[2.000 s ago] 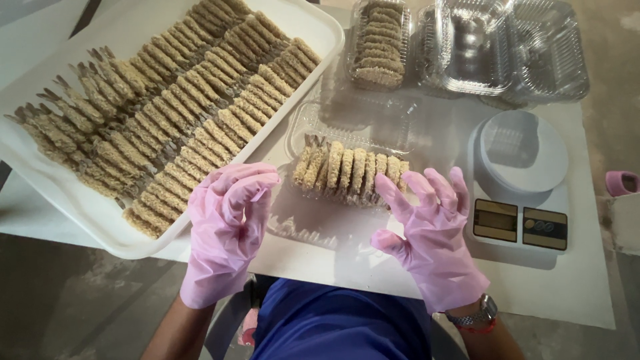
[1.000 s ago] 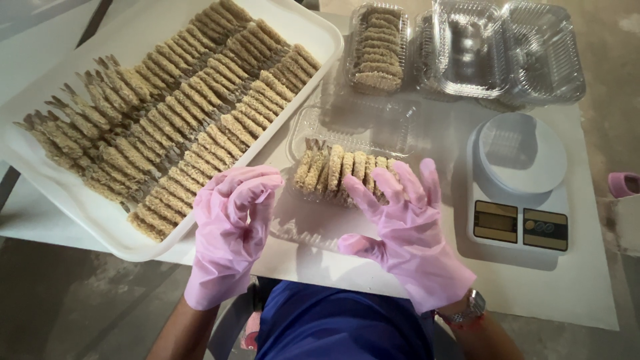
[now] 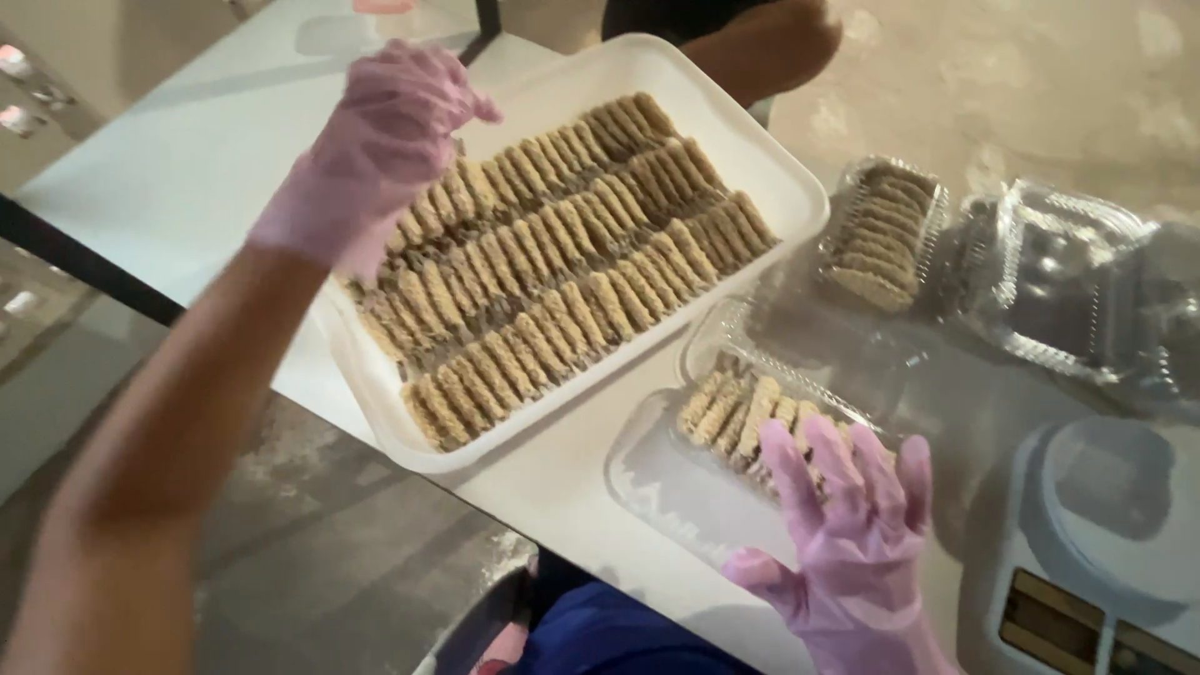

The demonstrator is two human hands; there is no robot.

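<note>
My left hand (image 3: 398, 141), in a pink glove, is over the upper left part of a white plastic tray (image 3: 806, 192); its fingers are bent, and whether they grip anything is hidden. Rows of breaded shrimp (image 3: 553, 244) with tails fill much of the tray. My right hand (image 3: 844, 534), also gloved in pink, has its fingers spread at the near side of an open clear plastic clamshell container (image 3: 656, 478). A row of breaded shrimp (image 3: 717, 408) lies in that container, partly hidden behind the fingers.
A filled clear container (image 3: 881, 234) stands beyond the open one. Empty clear containers (image 3: 1059, 272) are stacked beside it. A digital kitchen scale (image 3: 1125, 506) sits at the right. Past the tray, part of another person's bare limb (image 3: 769, 47) shows near the white table (image 3: 225, 112).
My left hand has moved from the tray's near corner to above its far left part. My right hand remains by the open container. The view has swung left.
</note>
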